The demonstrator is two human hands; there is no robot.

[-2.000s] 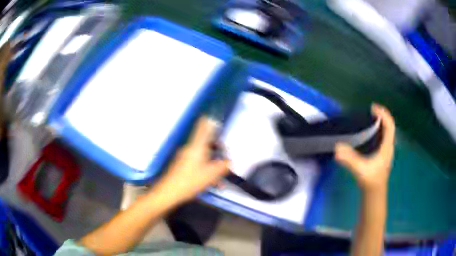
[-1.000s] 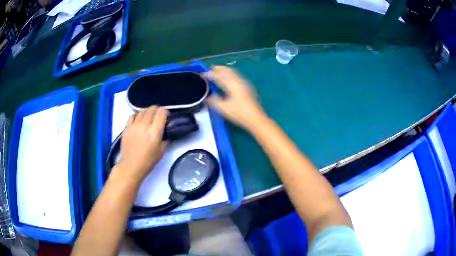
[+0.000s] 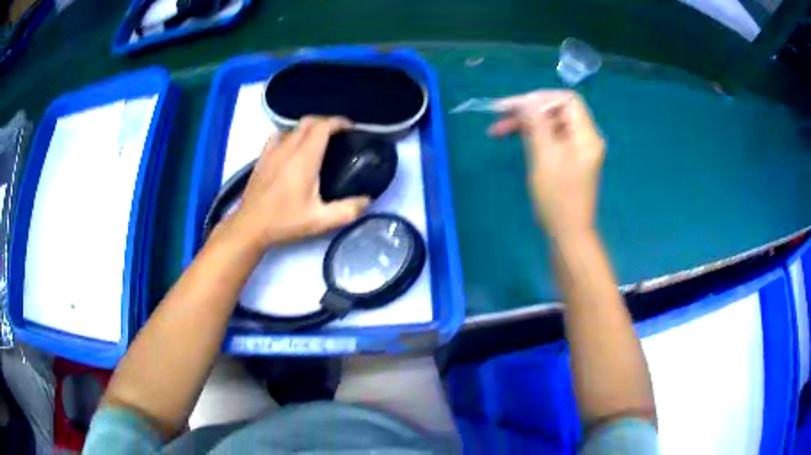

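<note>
Black headphones lie in a blue work tray (image 3: pixel 451 267) lined with a white sheet. The near earcup (image 3: pixel 373 258) shows a pale, glossy disc. My left hand (image 3: pixel 298 182) grips the far earcup (image 3: pixel 360 166), thumb on its near side. A black rounded oblong case (image 3: pixel 347 93) with a silver rim lies at the tray's far end. My right hand (image 3: pixel 556 133) is raised over the green bench right of the tray, blurred, fingers pinched on a thin whitish stick (image 3: pixel 477 105) that points left.
A small clear cup (image 3: pixel 578 62) stands beyond my right hand. Stacked white-lined blue trays (image 3: pixel 84 213) are at left. Another tray (image 3: pixel 182 19) with black items is at far left. A blue bin (image 3: pixel 782 355) with a white sheet is at lower right, a red stool (image 3: pixel 76 400) at lower left.
My right hand has left the case's right end and moved right over the bench, now with the thin stick. My left hand now holds the far earcup. The view has shifted.
</note>
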